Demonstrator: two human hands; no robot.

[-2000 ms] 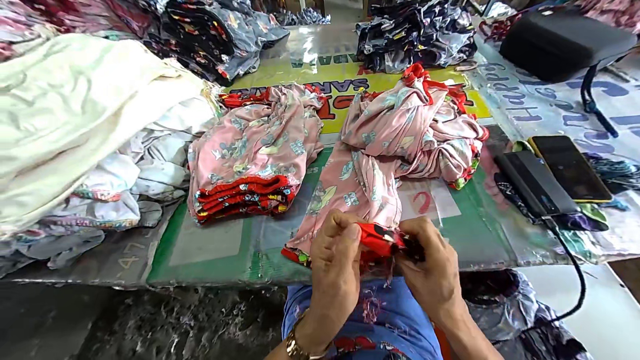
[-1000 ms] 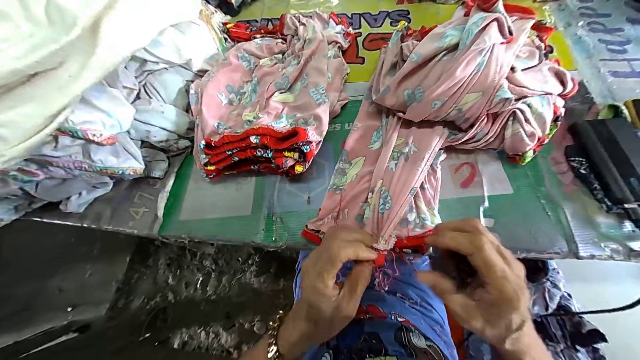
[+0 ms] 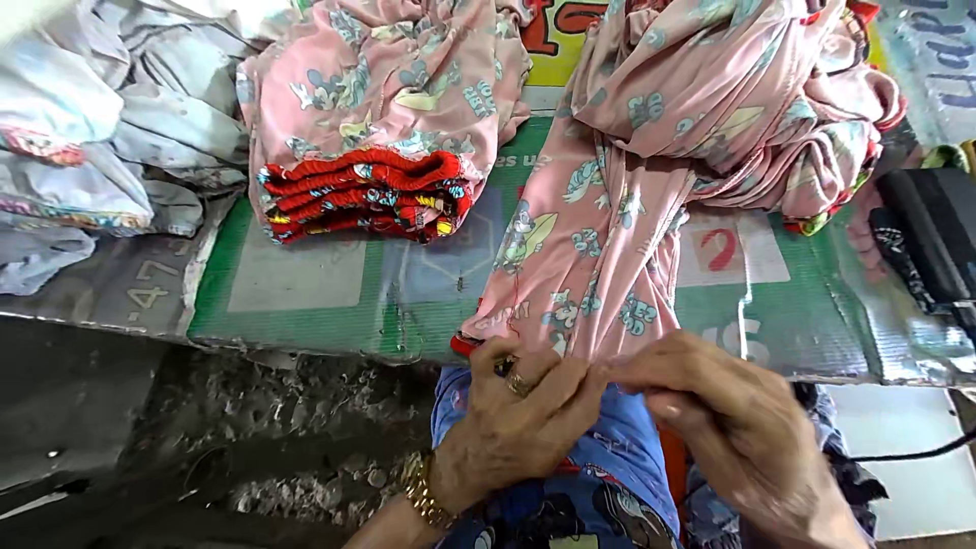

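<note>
A pink printed garment (image 3: 602, 252) hangs down to the table's front edge, its lower end in my left hand (image 3: 526, 412). That hand wears a ring and a gold watch, and its fingers are closed on the cloth. Close against its fingertips, my right hand (image 3: 732, 419) has thumb and index finger together; whether it pinches cloth or thread cannot be told. A bit of red trim shows left of my left hand. To the left lies a folded stack of pink garments (image 3: 381, 84) with red cuffs (image 3: 366, 191). More bunched pink fabric (image 3: 717, 91) lies at the upper right.
Pale grey cloth (image 3: 168, 114) is heaped at the left. A black case (image 3: 934, 229) lies at the right edge. The table (image 3: 305, 320) has a printed plastic cover. Below its front edge are a littered floor (image 3: 290, 427), dark cloth and a black cable (image 3: 915, 455).
The red trim held between both hands two seconds ago is now mostly hidden. My right hand, apart from the left one second ago, is now beside its fingertips. The view has moved closer.
</note>
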